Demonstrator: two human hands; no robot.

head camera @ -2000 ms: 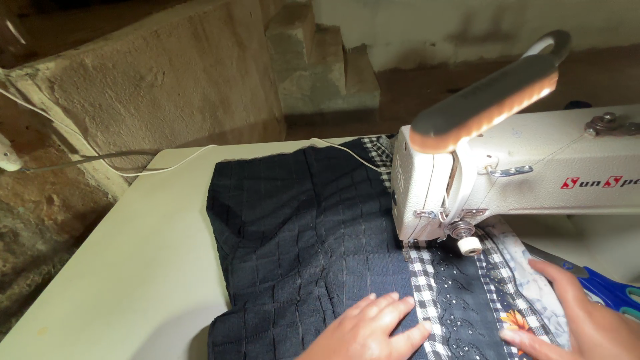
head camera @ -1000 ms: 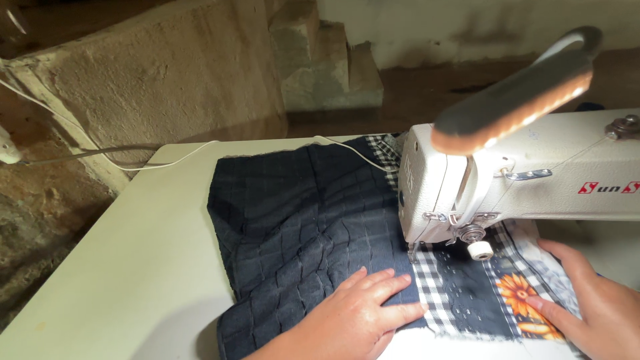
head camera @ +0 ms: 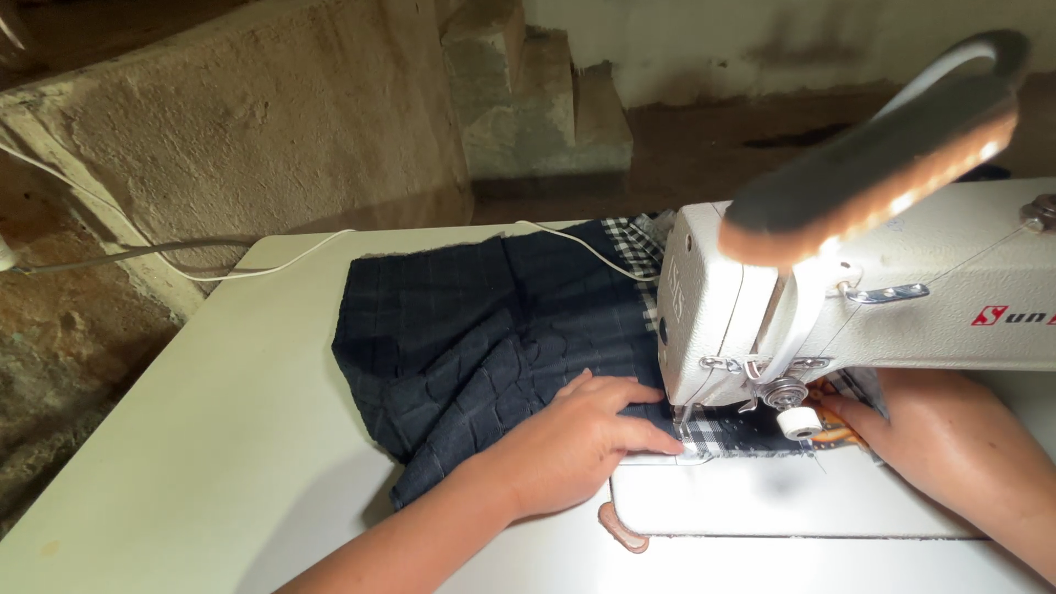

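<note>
Dark quilted fabric [head camera: 495, 346] with a strip of black-and-white gingham [head camera: 703, 431] lies on the sewing machine's bed, the gingham near the needle and presser foot [head camera: 683, 417]. My left hand [head camera: 577, 437] presses flat on the dark fabric just left of the needle, fingers spread, thumb by the gingham edge. Right of the needle, my right hand [head camera: 916, 429] reaches under the arm of the white sewing machine [head camera: 734, 313]. Its thumb lies on the orange floral part [head camera: 832, 429] of the cloth; its other fingers are partly hidden behind the machine head, so its grip is unclear.
A lit lamp [head camera: 874, 165] hangs over the machine head. A thin white cable [head camera: 305, 260] crosses the pale tabletop [head camera: 206, 388] toward the machine. A brown oval piece [head camera: 623, 528] lies at the bed plate's corner. Rough walls and concrete steps [head camera: 536, 107] stand behind.
The fabric's patterned strips have moved away from me, under the machine head, leaving their near edge close to the needle. My right hand has moved forward and left, beneath the machine's arm.
</note>
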